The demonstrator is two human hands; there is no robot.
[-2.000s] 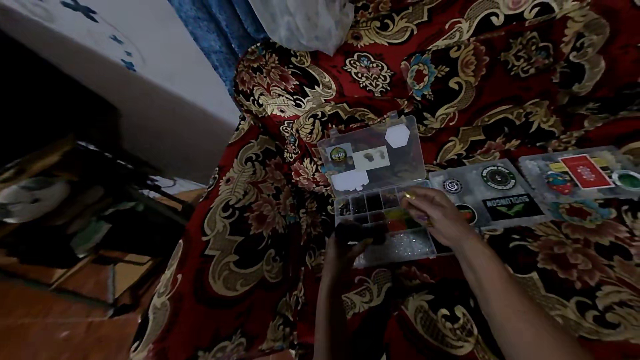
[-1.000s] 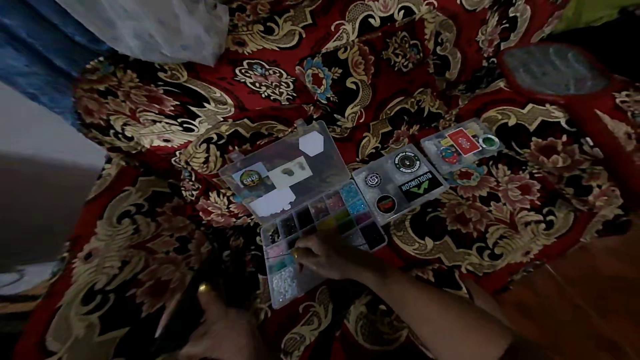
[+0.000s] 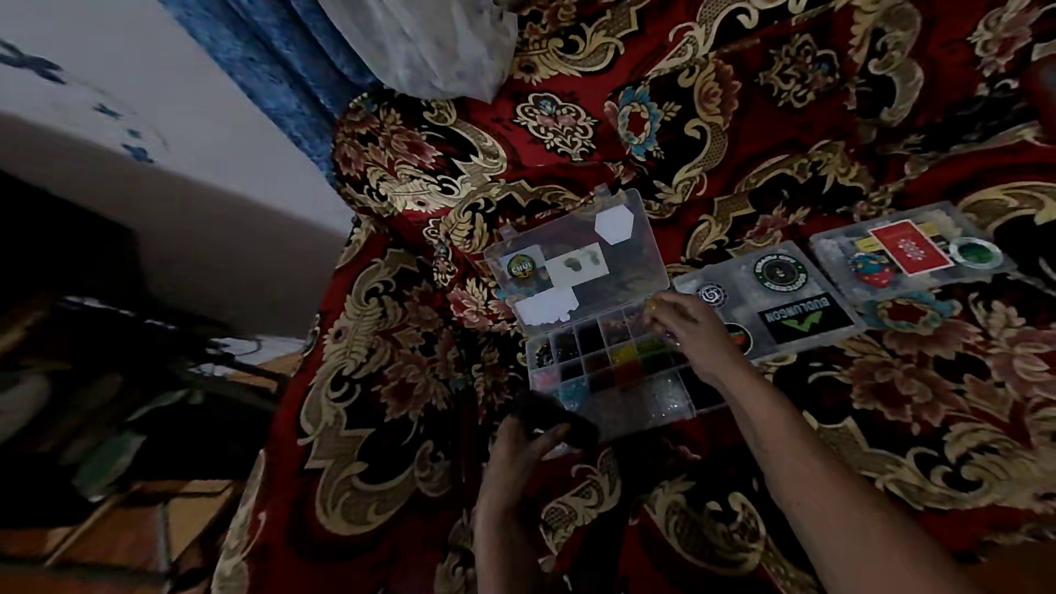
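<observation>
A clear plastic compartment box (image 3: pixel 635 412) lies on a patterned red cloth (image 3: pixel 396 363), its lid (image 3: pixel 631 256) tipped back and bearing stickers. Small pieces like beads, in yellow, red, blue, pink and dark colours, fill its compartments. My right hand (image 3: pixel 685 326) is over the box's back right compartments, thumb and fingertips together; whether anything is between them is too small to tell. At the box's front left corner, my left hand (image 3: pixel 528 441) holds a dark object (image 3: pixel 557 417), whose kind the dim light hides.
Right of the open box lies a closed clear case (image 3: pixel 747 280) with stickers, and beyond it another case (image 3: pixel 858 247) with a red card (image 3: pixel 910 247) on top. A whitish plastic bag (image 3: pixel 429 49) sits at the back, beside a blue curtain (image 3: pixel 272 66). Dark furniture stands left.
My right hand has moved from the box's middle compartments to its back right ones since one second ago. My left hand is now at the box's front left corner. The view has swung considerably.
</observation>
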